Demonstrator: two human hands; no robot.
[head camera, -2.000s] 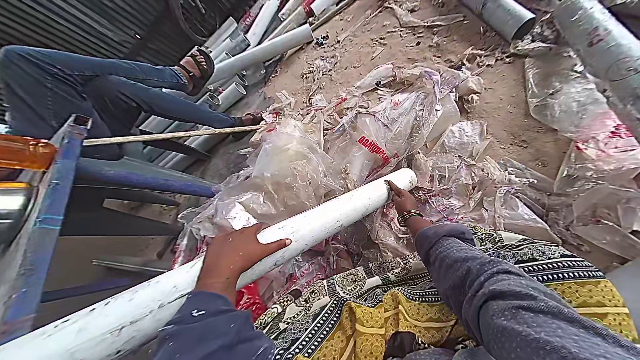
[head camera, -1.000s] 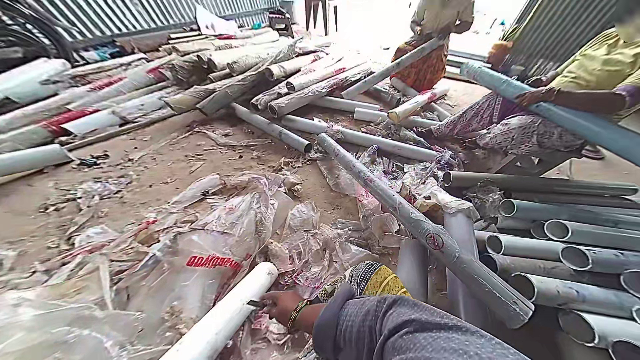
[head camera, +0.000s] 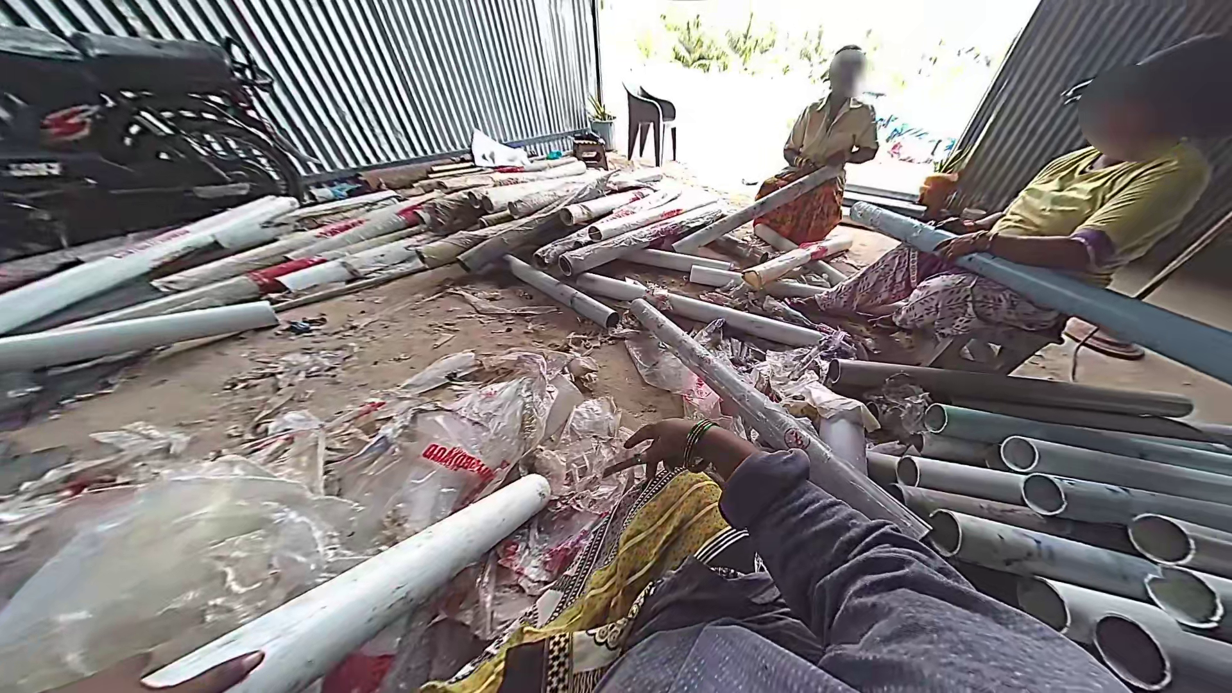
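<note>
A white pipe (head camera: 385, 597) slants up from the bottom left, its far end by the crumpled clear plastic wrapping (head camera: 423, 433). My left hand (head camera: 183, 674) shows only in part at the bottom left edge, with fingers against the pipe's side; how firmly it holds is hidden. My right hand (head camera: 664, 448), with bangles on the wrist, is off the pipe, right of its far end, fingers apart and nothing visible in them. A plastic-wrapped grey pipe (head camera: 770, 414) lies just beyond my right forearm.
Grey pipes (head camera: 1059, 491) are stacked at the right. Wrapped pipes (head camera: 616, 231) cover the ground ahead and left. One person (head camera: 1097, 212) sits at the right with a blue-grey pipe (head camera: 1078, 289); another (head camera: 828, 144) farther back holds a pipe. A motorcycle (head camera: 144, 144) stands at the left.
My right hand has let go of the white pipe's end and moved to the right of it. The view has swung up and to the right.
</note>
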